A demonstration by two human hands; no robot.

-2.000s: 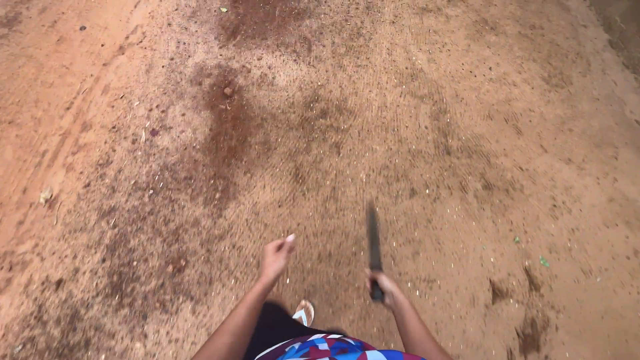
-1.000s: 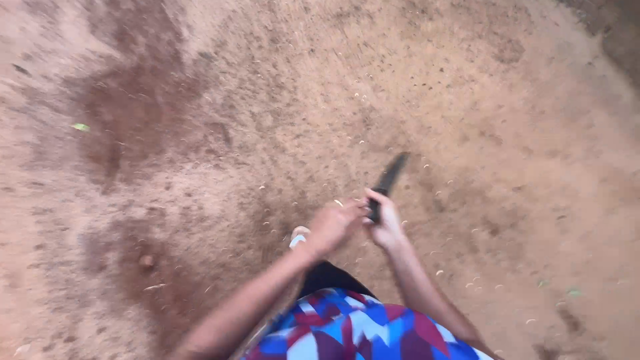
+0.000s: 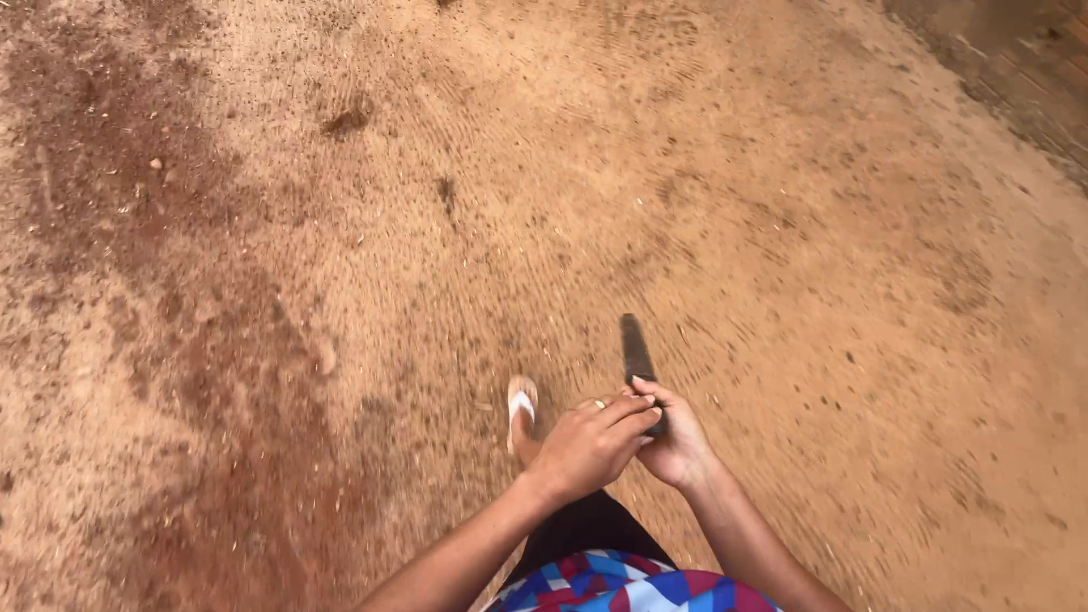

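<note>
A knife [image 3: 636, 347] with a dark blade and a black handle points forward, away from my body. My right hand [image 3: 677, 438] is closed around its handle. Over the handle and against the right hand's fingers rests my left hand [image 3: 599, 442], which wears a ring. Its fingertips touch the handle area, but whether they grip it cannot be told. Part of the handle is hidden under the fingers.
Bare reddish-brown dirt ground [image 3: 527, 238] with small stones and darker patches surrounds me. My foot in a white-strapped sandal [image 3: 522, 408] shows just left of the hands. A brick-like edge [image 3: 1011, 68] runs along the upper right corner.
Two seconds ago my hands were apart, the knife in the right one. The left hand has moved right and met it at the handle. The view of the ground has shifted.
</note>
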